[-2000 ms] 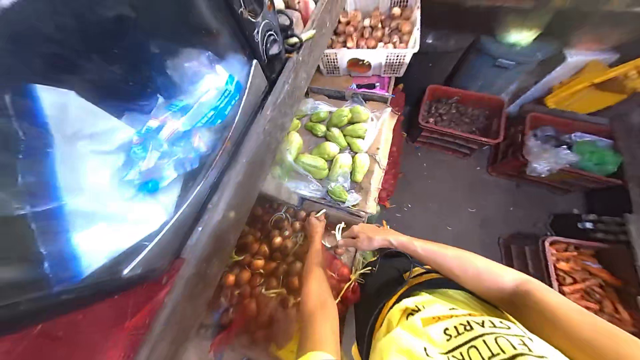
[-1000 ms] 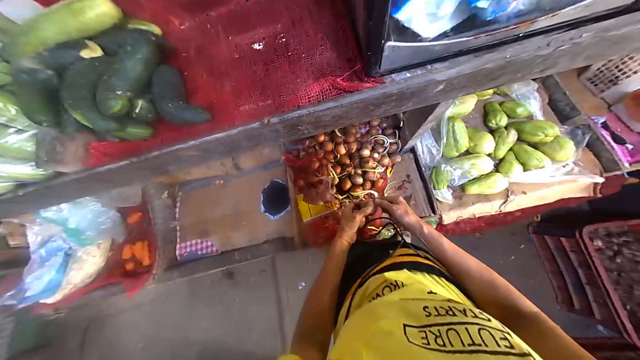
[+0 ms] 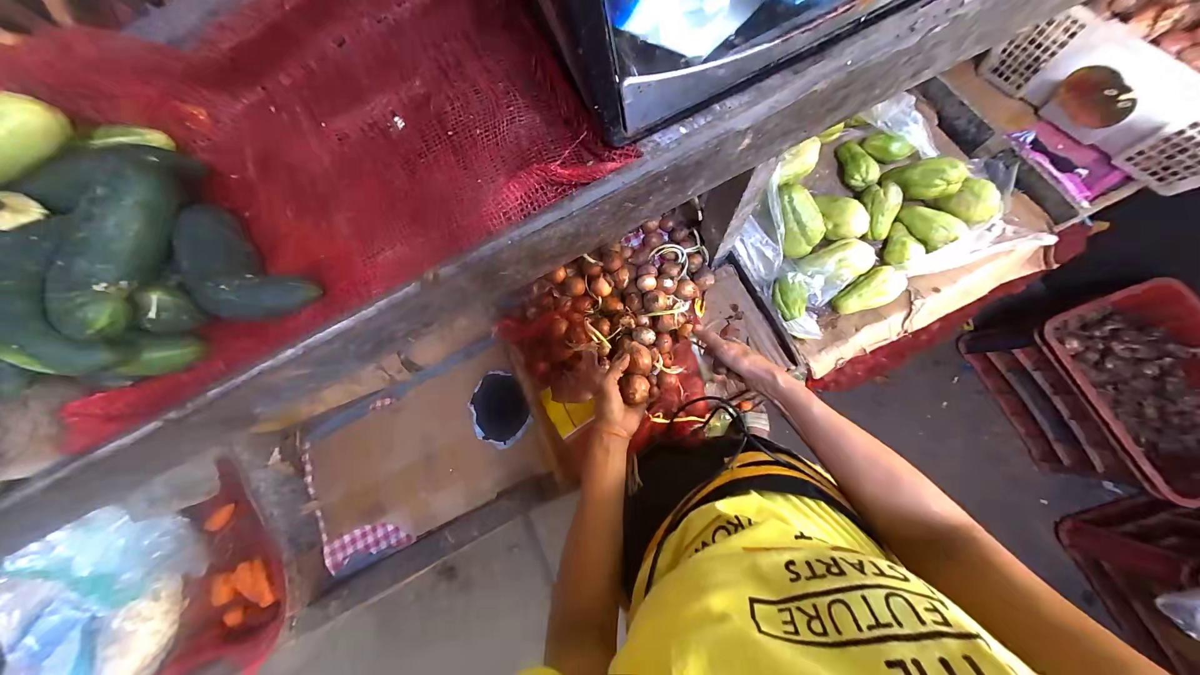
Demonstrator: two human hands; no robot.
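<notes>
A heap of small brown onions (image 3: 619, 291), some with pale green sprouts, lies on red net in a bin under the wooden beam. My left hand (image 3: 617, 398) is at the near edge of the heap, its fingers around onions (image 3: 637, 373). To its right, my right hand (image 3: 736, 361) reaches in at the heap's right edge, fingers extended; whether it holds anything cannot be made out. Red net (image 3: 680, 398) shows between the hands. A yellow piece (image 3: 567, 412) lies just left of my left hand.
Pale green chayotes (image 3: 844, 216) lie on plastic at the right. Cucumbers (image 3: 112, 253) rest on red mesh (image 3: 375, 122) at upper left. A wooden beam (image 3: 450, 244) crosses above the onions. A cardboard sheet (image 3: 403, 450) lies left; a red crate (image 3: 1153, 375) stands at far right.
The view has turned widely toward the left side of the stall. My hands, close together one second ago, are now apart, with the left around onions and the right at the heap's right edge.
</notes>
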